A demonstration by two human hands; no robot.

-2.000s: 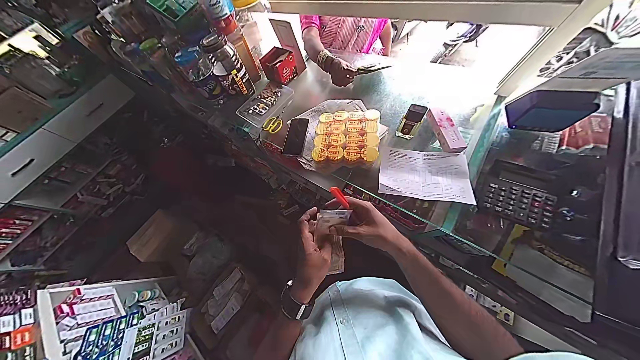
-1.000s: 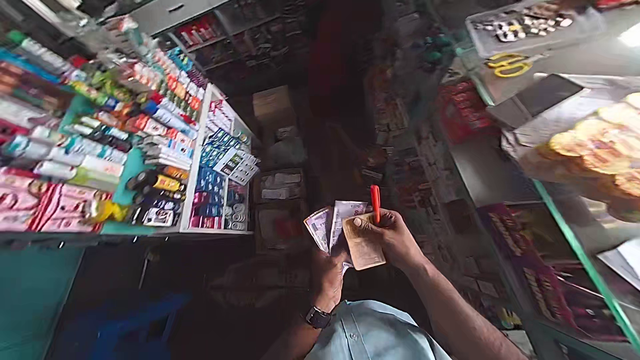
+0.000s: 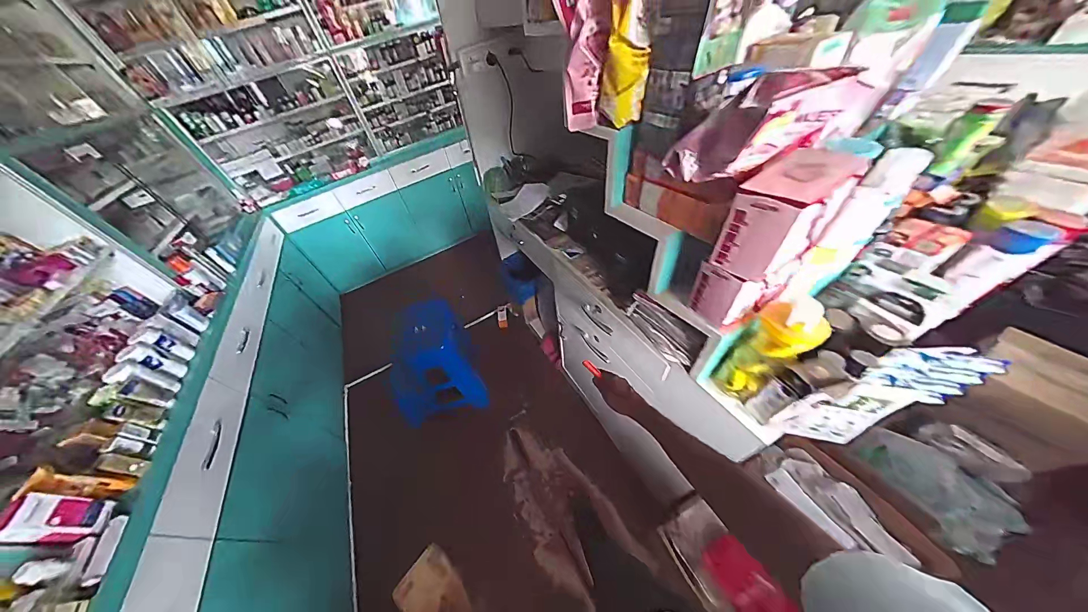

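Observation:
My right hand [image 3: 619,398] reaches out from the lower right, with its arm stretched over the floor beside the white drawer fronts [image 3: 586,334]. A red pen [image 3: 592,368] sticks out past its fingers. The hand is dark and blurred, so the fingers are hard to make out, and I cannot tell whether it holds any banknotes. I do not see my left hand. A tan, paper-like piece [image 3: 432,582] shows at the bottom edge; what it is or what supports it is unclear.
A blue plastic stool [image 3: 435,361] stands on the dark floor. Teal cabinets [image 3: 280,425] line the left and back. Pink boxes [image 3: 752,234] and packets crowd the shelf at right. Open cartons with plastic bags [image 3: 943,484] lie at lower right.
The view has swung far round, away from the counter. My right hand, earlier close to my left over banknotes, is now stretched out toward the drawers. My left hand has gone out of sight.

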